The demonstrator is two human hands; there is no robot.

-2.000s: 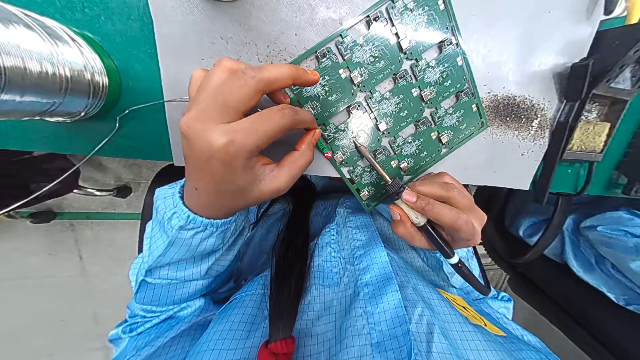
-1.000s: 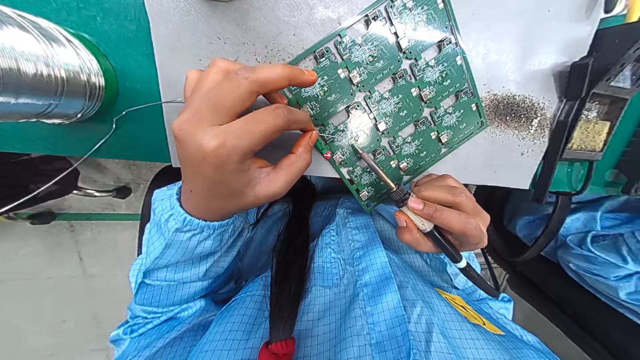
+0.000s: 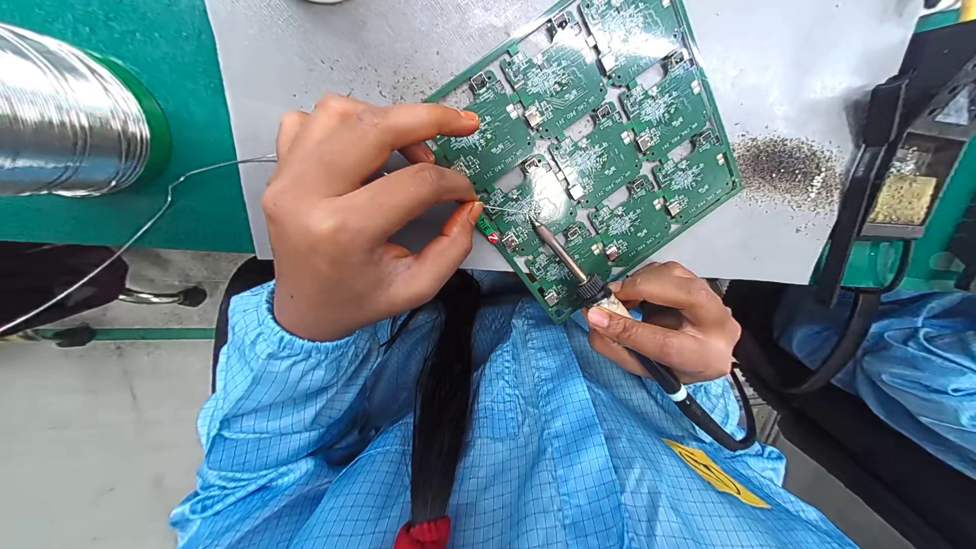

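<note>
A green panel of printed circuit boards lies tilted on a grey mat. My left hand pinches solder wire between thumb and a finger, over the panel's left part, while its index fingertip rests at the upper left of the panel. The wire's end reaches close to the tip of a soldering iron, which is on or just above a board; contact cannot be told. My right hand holds the iron by its pale handle at the panel's lower edge. A small red and green marking sits beside my left thumb.
A large spool of solder wire lies at the left, its strand running to my left hand. Dark grains are scattered on the grey mat. At the right stands a soldering iron holder with a yellow sponge. Another person's blue sleeve shows at the far right.
Compared with two seconds ago, the iron's tip has shifted slightly over the board, and my right hand with it. My left hand keeps its hold on the wire. The panel has not plainly moved.
</note>
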